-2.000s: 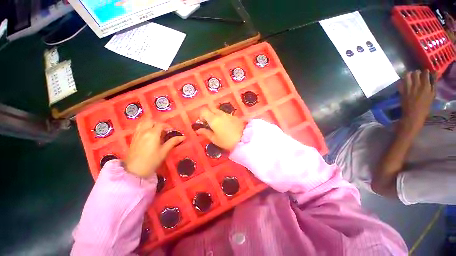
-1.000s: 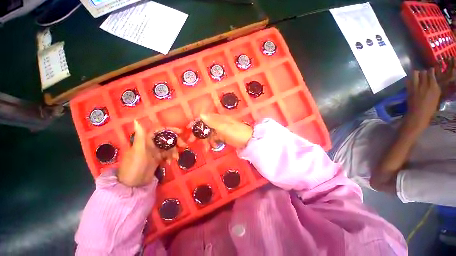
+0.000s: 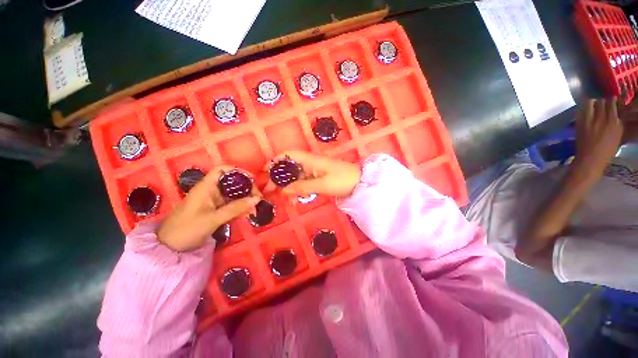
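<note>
My left hand (image 3: 199, 210) holds a dark-faced watch head (image 3: 236, 184) between thumb and fingers, above the tray. My right hand (image 3: 318, 175) holds another dark watch head (image 3: 285, 171) beside it, the two apart. Both faces point up and show light glints. The red-orange watch tray (image 3: 458, 183) lies under both hands. Its far row holds several silver-grey case backs (image 3: 267, 91). Nearer rows hold several dark-faced watch heads (image 3: 283, 263). Two pockets just beyond my hands are empty. My hands and sleeves hide some pockets.
A wooden edge strip (image 3: 280, 43) runs behind the tray. Beyond it lie a written paper sheet (image 3: 203, 21) and a label strip (image 3: 66, 68). At right are a sheet with dark round pictures (image 3: 525, 63), a second red tray (image 3: 607, 52) and another person's arm (image 3: 570, 178).
Both hands took hold of watch heads and lifted them from two second-row pockets. The heads are now held closer together, with stripe glints on the left one. The view has shifted, so the tray appears higher.
</note>
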